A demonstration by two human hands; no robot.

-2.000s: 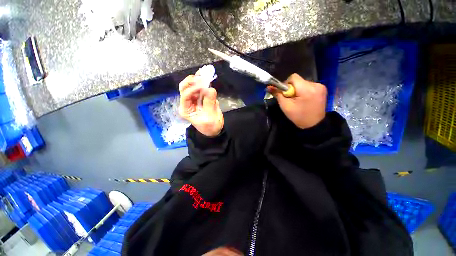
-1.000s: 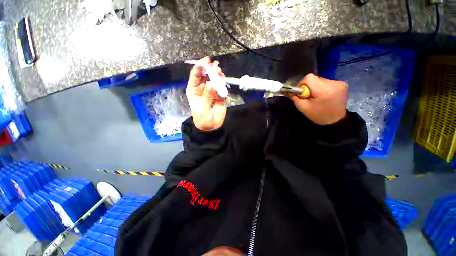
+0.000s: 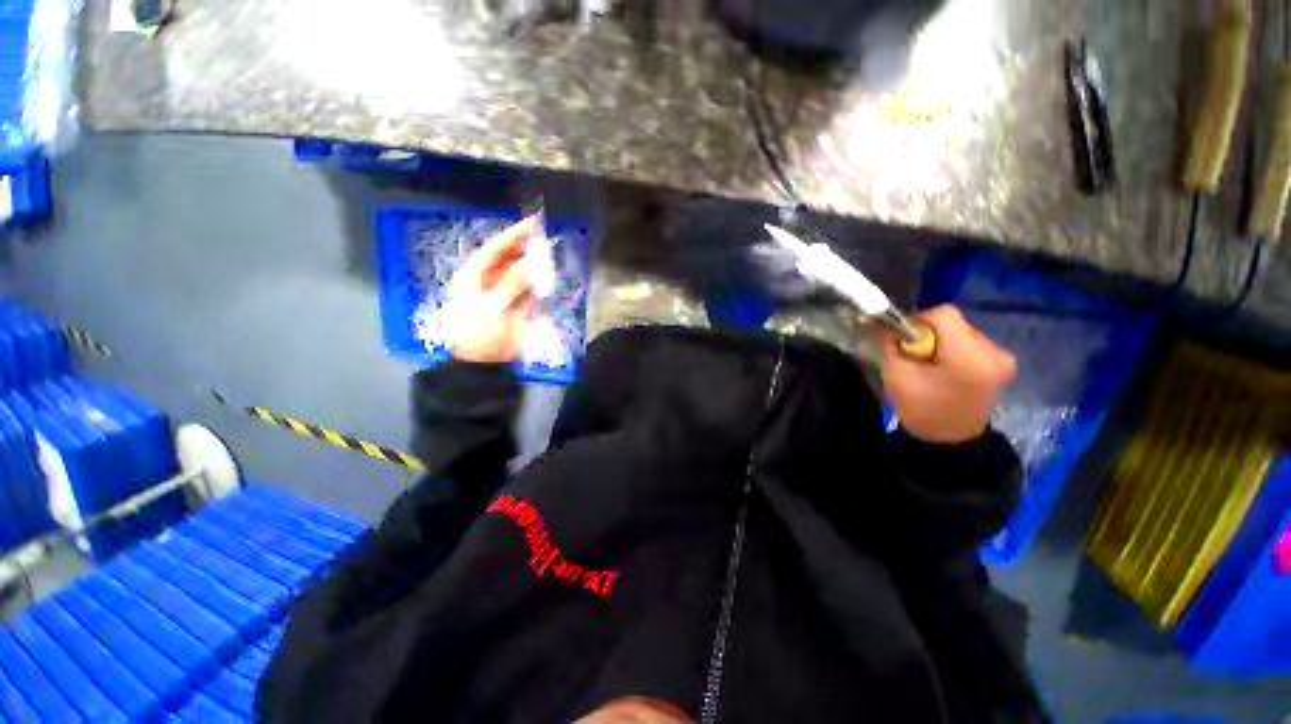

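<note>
My right hand point(image 3: 951, 374) is closed around the tan handle of a soldering-iron-type tool point(image 3: 847, 280). Its whitish barrel points up and left, below the bench edge. My left hand point(image 3: 496, 294) is over the left parts bin point(image 3: 395, 290), a blue tray of clear pieces. A whitish plastic part point(image 3: 540, 260) shows at its fingertips, blurred against the pieces behind. I cannot tell whether the fingers still grip it. The tool tip is well apart from my left hand.
The grey speckled bench point(image 3: 623, 120) curves across the top, with black slim pliers point(image 3: 1089, 116), wooden handles point(image 3: 1215, 106) and a black cord. The right parts bin point(image 3: 1041, 436) is partly behind my right hand. A yellow crate point(image 3: 1186, 467) stands far right, stacked blue trays point(image 3: 170, 608) lower left.
My left hand has moved left and down, away from the tool, over the left bin. The tool now tilts up with its tip free. The view has turned, showing more of the bench's right side.
</note>
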